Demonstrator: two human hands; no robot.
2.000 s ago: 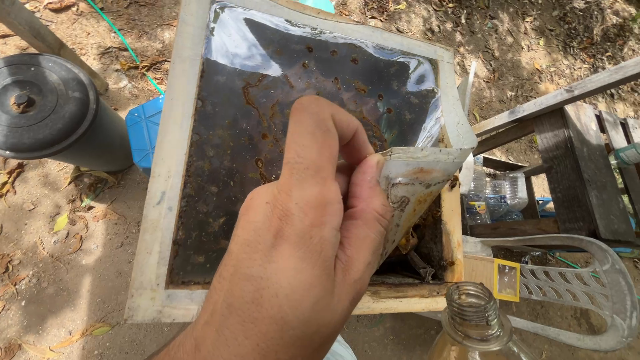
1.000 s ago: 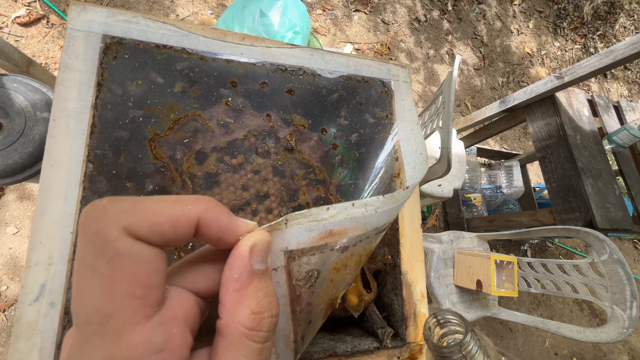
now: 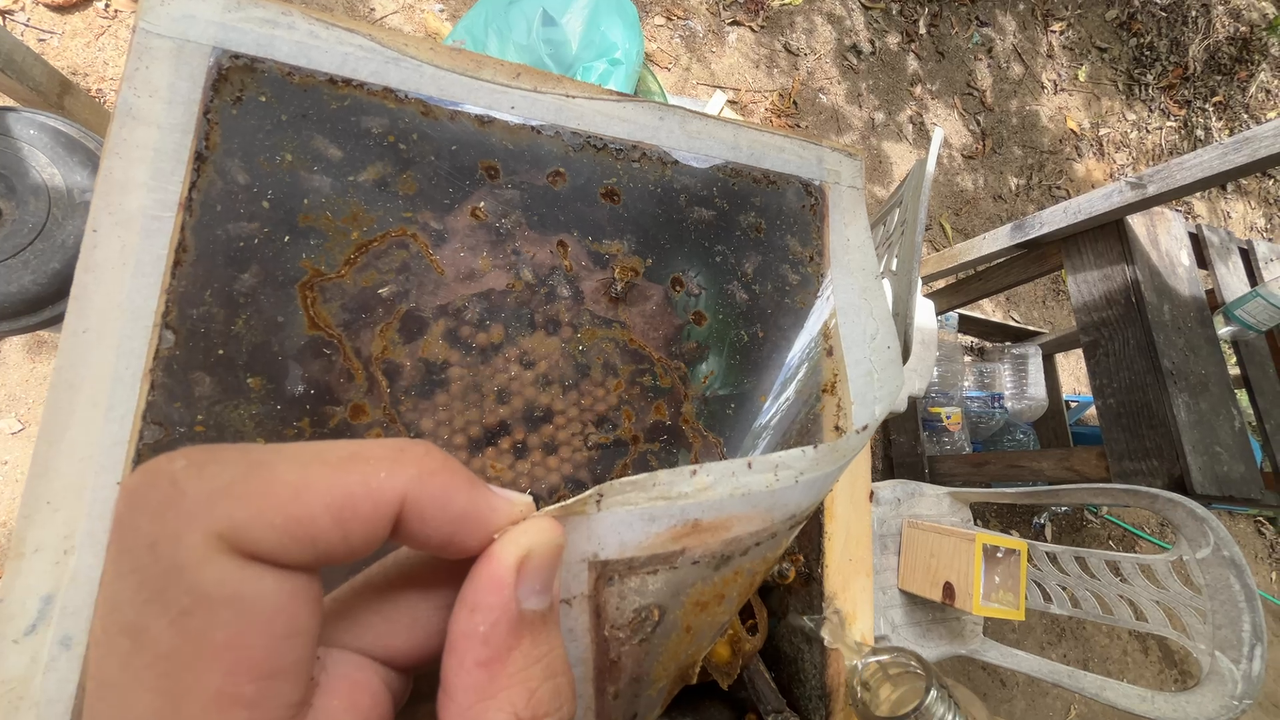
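Note:
My left hand (image 3: pixel 330 580), at the lower left, pinches the edge of a clear plastic sheet with a pale taped border (image 3: pixel 860 260) between thumb and index finger. The sheet covers a wooden hive box (image 3: pixel 850 530), and its near right corner is folded up. Through the stained plastic show a cluster of round brood cells (image 3: pixel 530 410) and brown resin lines. Under the raised corner are a yellowish wax-like pot (image 3: pixel 745 640) and dark debris. A clear bottle's threaded neck (image 3: pixel 895 685) stands by the box's lower right corner. My right hand is not in view.
A white plastic chair (image 3: pixel 1130 660) at the lower right holds a small wooden box with a yellow-framed window (image 3: pixel 965 570). Behind it stand a weathered wooden structure (image 3: pixel 1150 350) and clear plastic bottles (image 3: pixel 1000 385). A dark round lid (image 3: pixel 40 220) is left; a teal bag (image 3: pixel 560 40) lies beyond.
The hive appears larger as the view has moved in. The left hand keeps its pinch on the sheet's edge, and the corner is folded back differently than two seconds ago.

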